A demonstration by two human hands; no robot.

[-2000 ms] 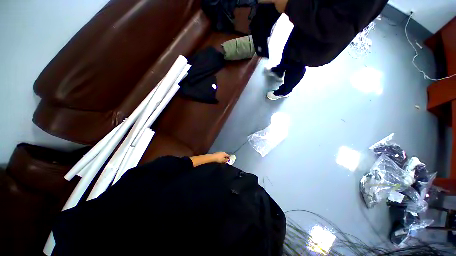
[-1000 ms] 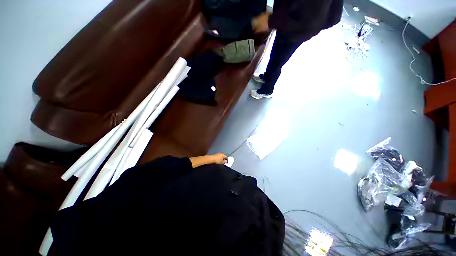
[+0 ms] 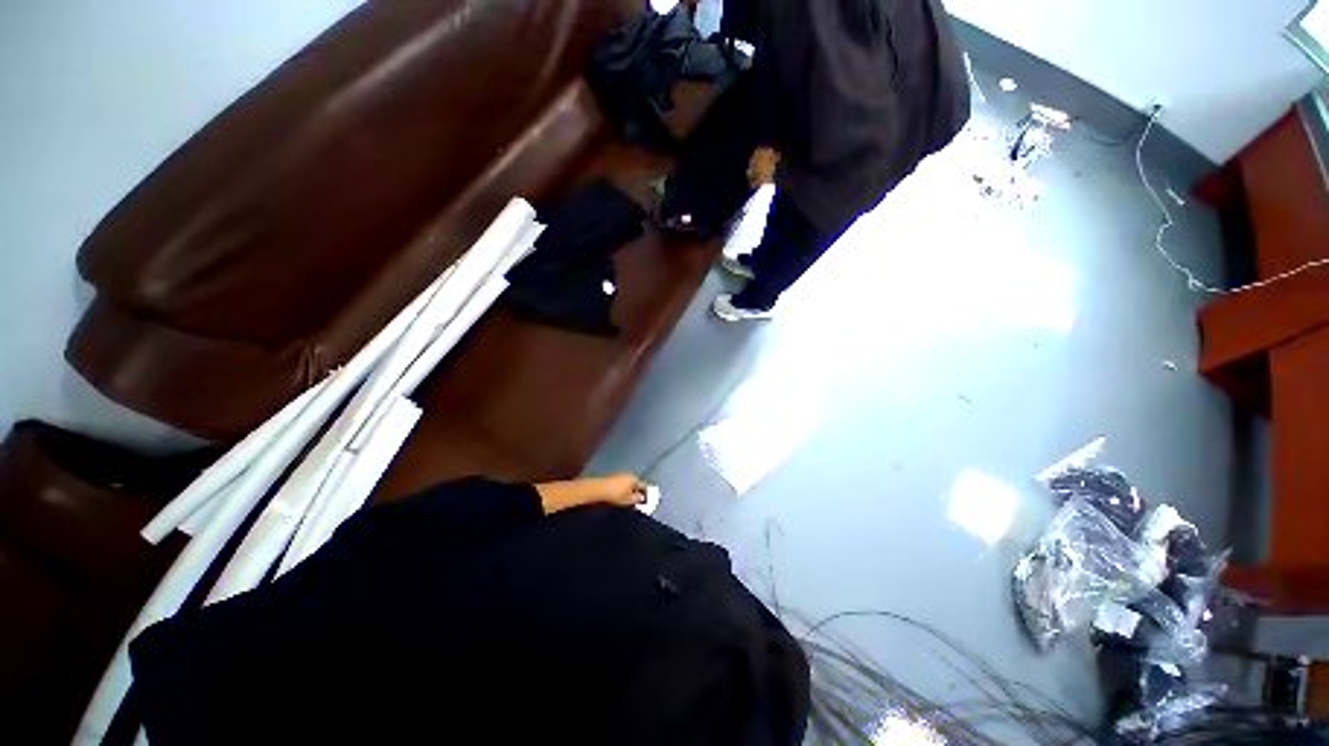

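My left hand [image 3: 612,491] reaches out of a black sleeve at the lower middle, its fingers closed on a small white item [image 3: 649,500]. What the item is cannot be told. My right hand is not in view. Long white paper rolls [image 3: 372,372] lie in a loose bundle, slanting across the brown leather sofa [image 3: 481,386] to my left. Their lower ends run down beside my black sleeve; I cannot tell whether my arm touches them. A flat black garment [image 3: 569,277] with a small white spot lies by their upper ends.
A person in dark clothes [image 3: 860,110] stands at the sofa's far end, a hand near black cloth [image 3: 714,161]. Clear plastic bags with dark contents [image 3: 1100,561] lie on the grey floor at right. A clear plastic sheet [image 3: 751,445] lies mid-floor. Reddish-brown furniture [image 3: 1283,350] stands at right.
The other person has moved over the sofa, and black cloth now hides most of the olive-green garment there. My left hand still holds the white item. The view has shifted slightly.
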